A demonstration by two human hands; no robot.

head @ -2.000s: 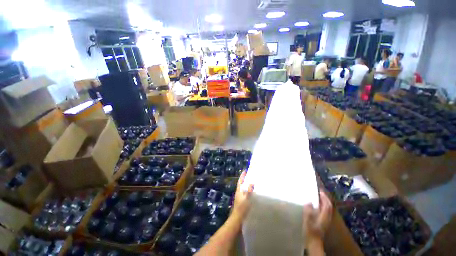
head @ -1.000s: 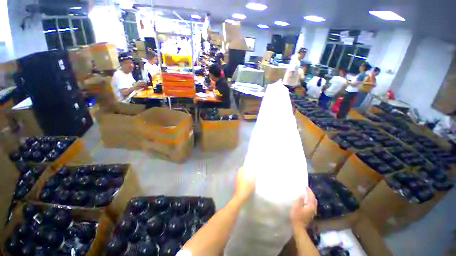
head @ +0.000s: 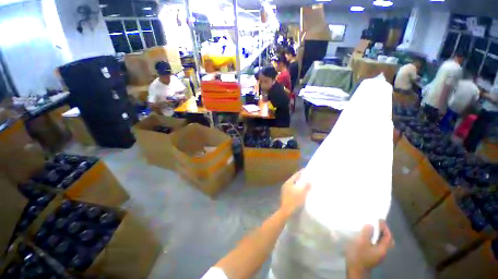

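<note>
A long white wrapped bundle [head: 352,169] stretches away from me, right of the middle of the view. Its upper face is glaring white and its near end is greyer, cut off by the bottom edge. My left hand [head: 295,192] grips its left side. My right hand [head: 370,246] grips its right side nearer to me, with the fingers over the edge. Both hands are bare. The undersides of the bundle and parts of the fingers are hidden.
Open cartons of black goods stand at left [head: 123,237] and along the right [head: 418,177]. An open carton [head: 205,163] and another with black goods [head: 271,163] stand ahead on grey floor [head: 188,229]. Seated people work behind orange bins [head: 221,95]. A dark stack [head: 98,101] stands left.
The view has moved forward between the cartons. The open cartons and seated people look nearer. The bundle and both hands have shifted right in the view, still holding on.
</note>
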